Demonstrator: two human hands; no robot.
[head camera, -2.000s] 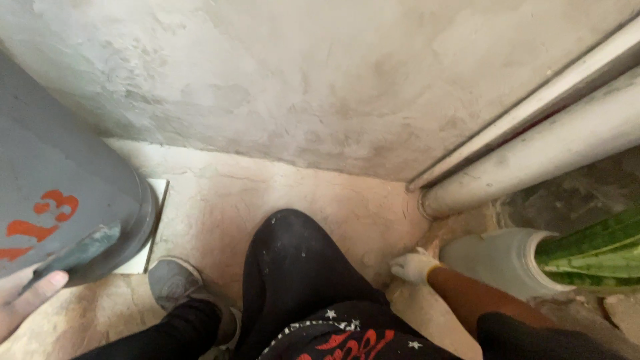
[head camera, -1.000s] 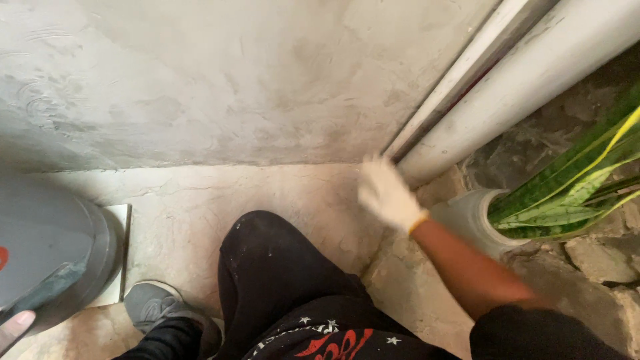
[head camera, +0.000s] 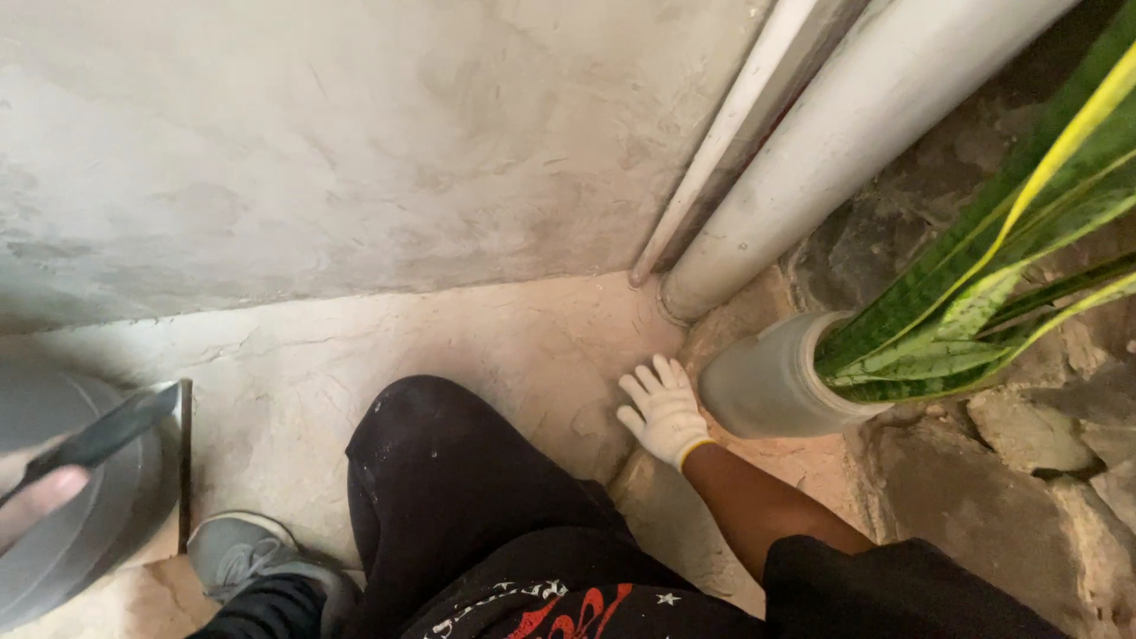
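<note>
At the far left edge my left hand (head camera: 40, 497), bare and blurred, grips a dark flat-bladed tool (head camera: 111, 430), possibly a putty knife or scraper, with its tip pointing up and right over a grey bucket (head camera: 124, 497). My right hand (head camera: 664, 410), in a white knit glove with a yellow cuff edge, lies with fingers spread and palm down, on or just above the pale stone floor (head camera: 497, 333). It holds nothing. Just right of it is a greyish translucent pot (head camera: 772, 377) with green, yellow-edged snake plant leaves (head camera: 967, 328).
A rough plastered wall (head camera: 355, 151) rises ahead. At its right end stand a thin pipe (head camera: 719, 151) and a thick pipe (head camera: 799, 169). Rough stones (head camera: 967, 506) lie at the right. A square tile (head camera: 185, 461) shows under the bucket, near my grey shoe (head camera: 244, 550).
My right hand has come away from the corner by the pipes toward the pot, its fingers now spread. The dark tool in my left hand has come clearly into view.
</note>
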